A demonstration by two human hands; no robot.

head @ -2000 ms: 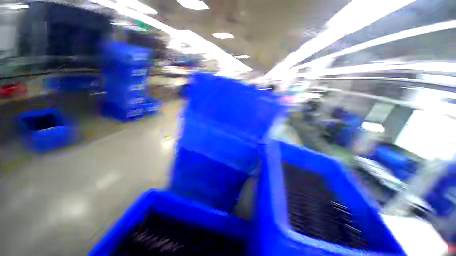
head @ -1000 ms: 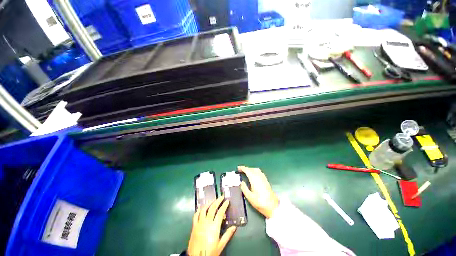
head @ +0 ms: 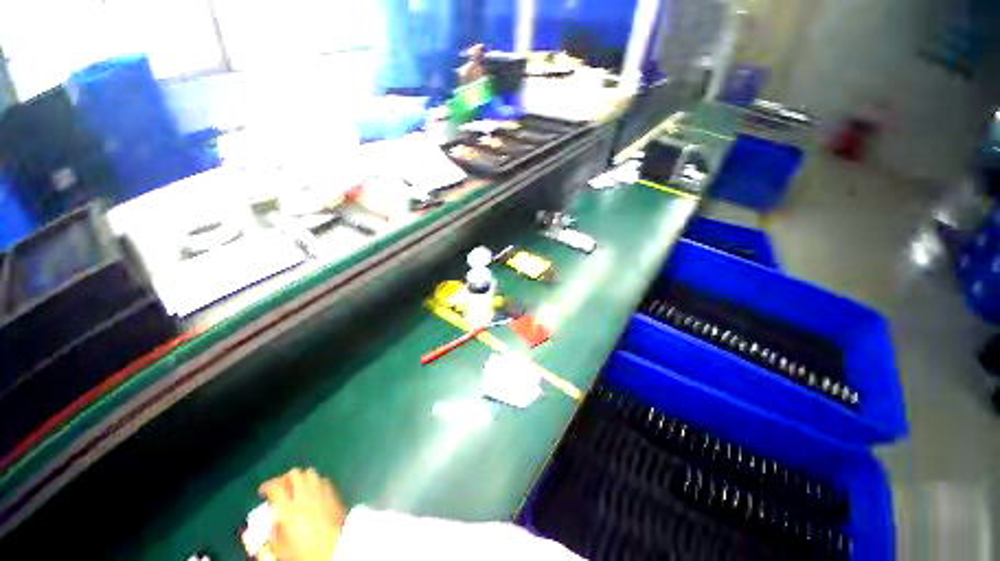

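Observation:
My right hand (head: 302,515) is at the lower left over the green mat (head: 373,438), its white sleeve running to the right. A pale, blurred piece (head: 258,531) shows at its fingers, perhaps the silvery part of a display assembly. Blur and the picture's edge hide whether the hand grips it. My left hand is not in view. Blue turnover boxes (head: 877,482) at the right hold rows of black assemblies (head: 713,482).
On the mat are a red-handled tool (head: 447,346), a bottle (head: 479,287), a red block (head: 531,331), a white wipe (head: 512,379) and yellow tape (head: 554,378). The raised shelf edge (head: 263,296) runs along the left; black trays (head: 77,307) stand on it.
The view has swung right, bringing the filled blue boxes into sight. The two assemblies and my left hand have left the picture; my right hand is now at the lower left.

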